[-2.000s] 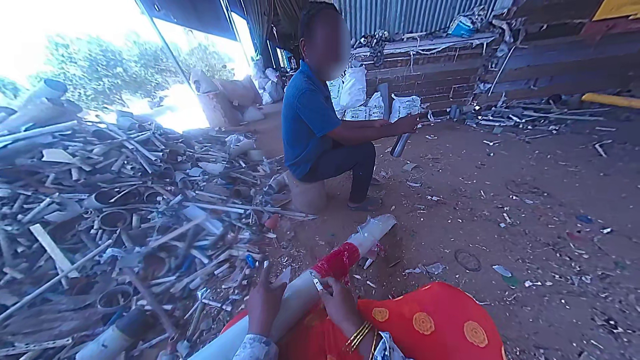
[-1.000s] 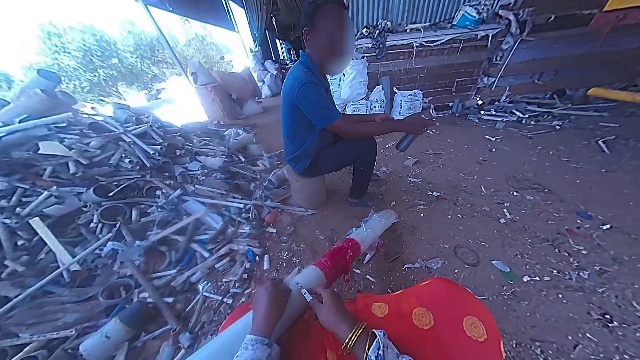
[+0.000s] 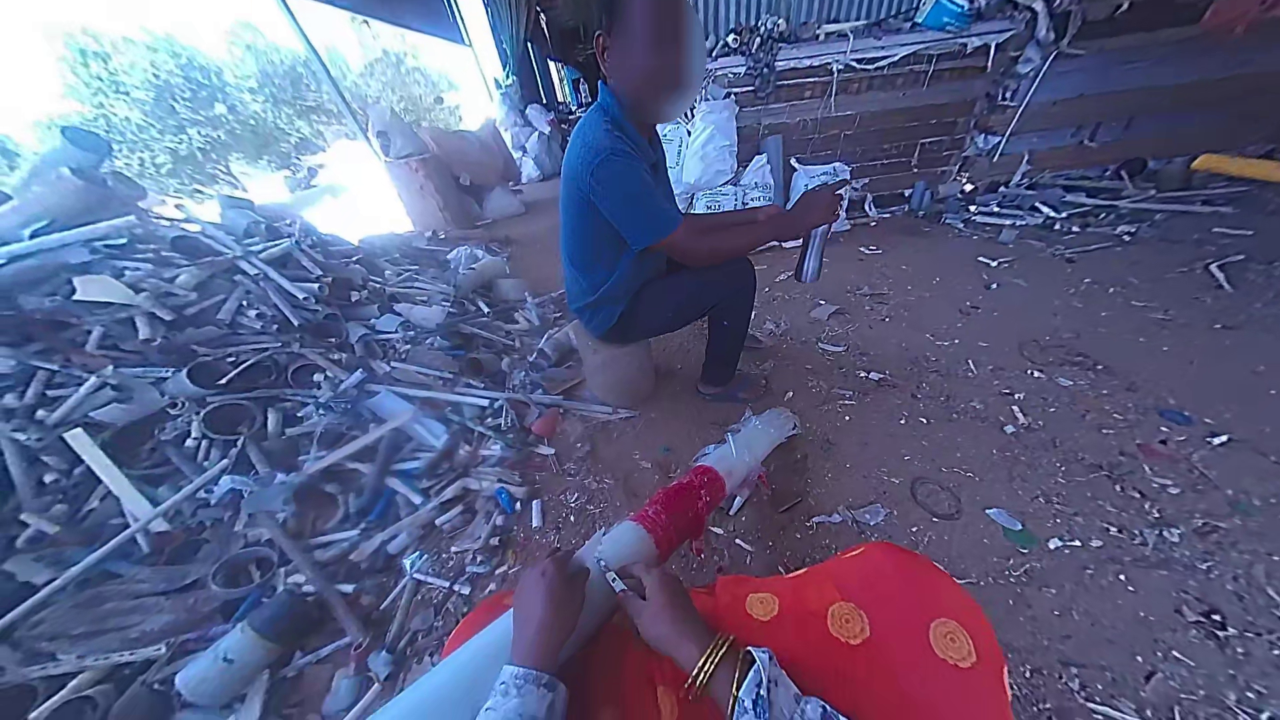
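A long pale plastic pipe [image 3: 625, 545] slants from the bottom edge toward the middle of the view, across the red patterned cloth [image 3: 800, 610] over my lap. A red wrapping [image 3: 680, 512] goes round it near its far end, with clear film beyond. My left hand [image 3: 549, 608] rests on the pipe's near side, its fingers curled; whether it grips the pipe is not plain. My right hand [image 3: 660, 612], with bangles at the wrist, pinches a small pale tool [image 3: 611, 577], perhaps a blade, against the pipe just below the red wrapping.
A heap of scrap pipes [image 3: 300, 400] spreads along the left. Ahead, a person in a blue shirt [image 3: 615, 200] sits on a low round seat [image 3: 612, 365], holding a grey cylinder [image 3: 812, 253]. White sacks [image 3: 712, 150] stand behind; plastic bits litter the dirt floor [image 3: 900, 400].
My left hand has shifted a little on the pipe, its fingers now curled where they were raised two seconds ago. My right hand stays by the red wrapping with the small tool.
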